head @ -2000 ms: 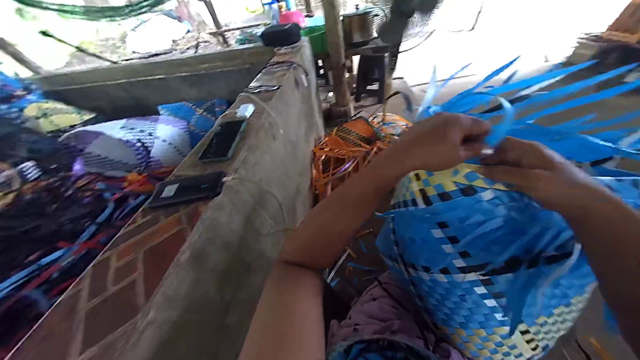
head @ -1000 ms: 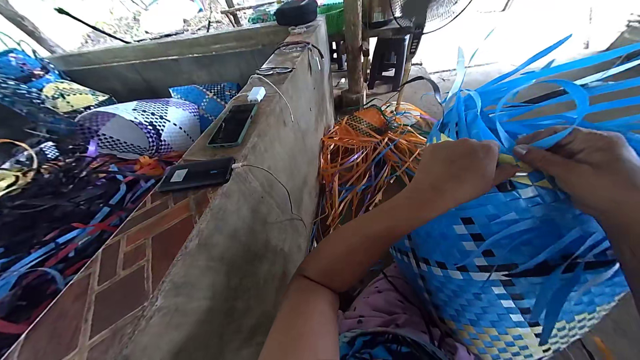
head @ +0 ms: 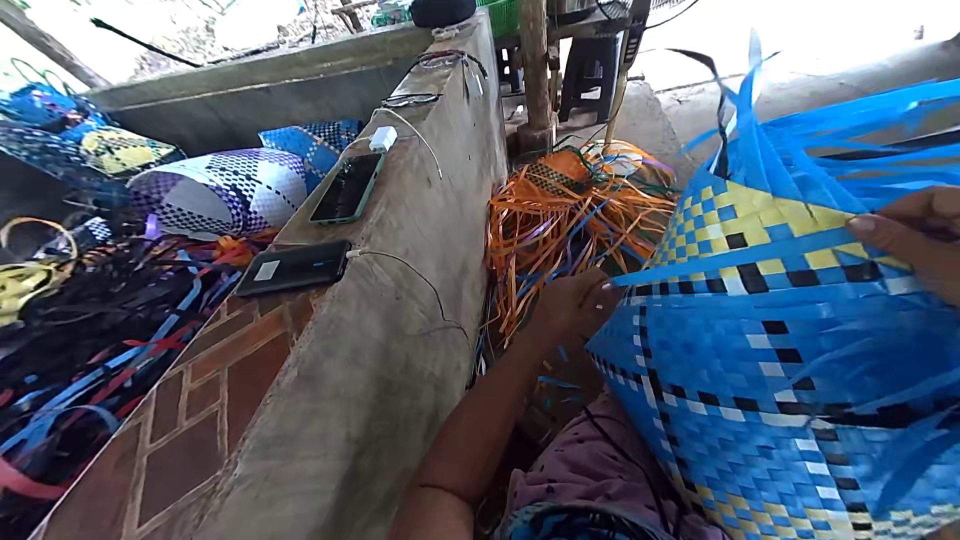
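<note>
A large basket woven from blue, yellow, black and white plastic strips (head: 720, 375) leans at the right, with long loose blue strips (head: 832, 142) fanning from its upper edge. My left hand (head: 581, 304), beside the basket's left side, pinches the end of a blue strip (head: 720, 262) that lies taut across the yellow band. At the right edge my right hand (head: 915, 232) has its thumb on the upper part of the weave, near that strip's other end; its fingers are partly hidden.
A concrete wall (head: 375, 322) runs along my left, bearing a phone (head: 349, 187), a black power bank (head: 294, 268) and a white charger (head: 383, 139). Orange strips (head: 577, 210) are heaped beyond my left hand. Woven pieces (head: 225, 187) and dark loose strips (head: 97, 322) lie left of the wall.
My hands, close together at the basket's upper edge before, are now far apart. The left hand has moved left and down with a blue strip stretched across the weave.
</note>
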